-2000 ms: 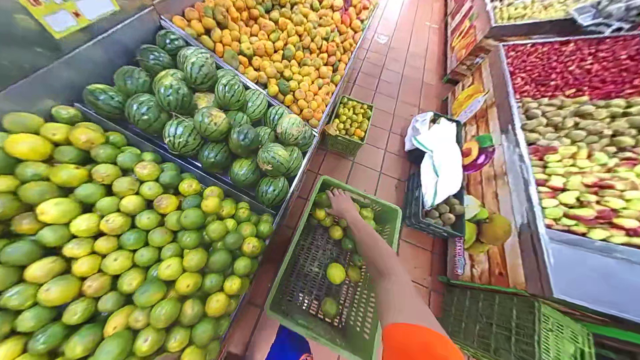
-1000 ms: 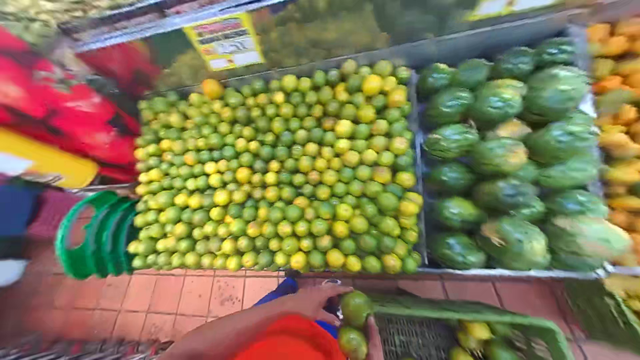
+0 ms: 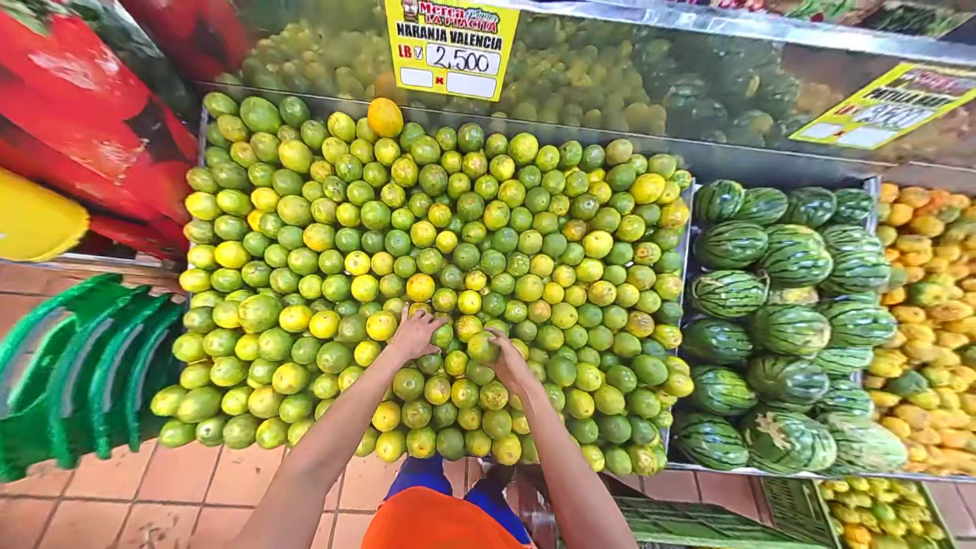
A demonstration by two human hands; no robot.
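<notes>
Rows of green and yellow oranges (image 3: 335,229) fill the display bin in front of me. My left hand (image 3: 416,333) rests on the fruit near the middle of the heap, fingers spread, with no fruit clearly held. To its right, my right hand (image 3: 506,352) has its fingers around the side of a green-yellow orange (image 3: 482,346) at the heap's surface. Whether that fruit is lifted off the others cannot be told. Both forearms reach in from the bottom edge over the bin's near side.
Watermelons (image 3: 791,329) lie in the bin to the right, with orange-yellow fruit (image 3: 926,305) beyond. Green plastic baskets (image 3: 99,374) stand at the left. A green crate (image 3: 686,518) sits on the tiled floor at the lower right, beside a crate of small yellow-green fruit (image 3: 881,511).
The view has swung from the floor crate to the orange bin. Both hands now reach over the heap; one second ago a hand held green fruit beside the green crate.
</notes>
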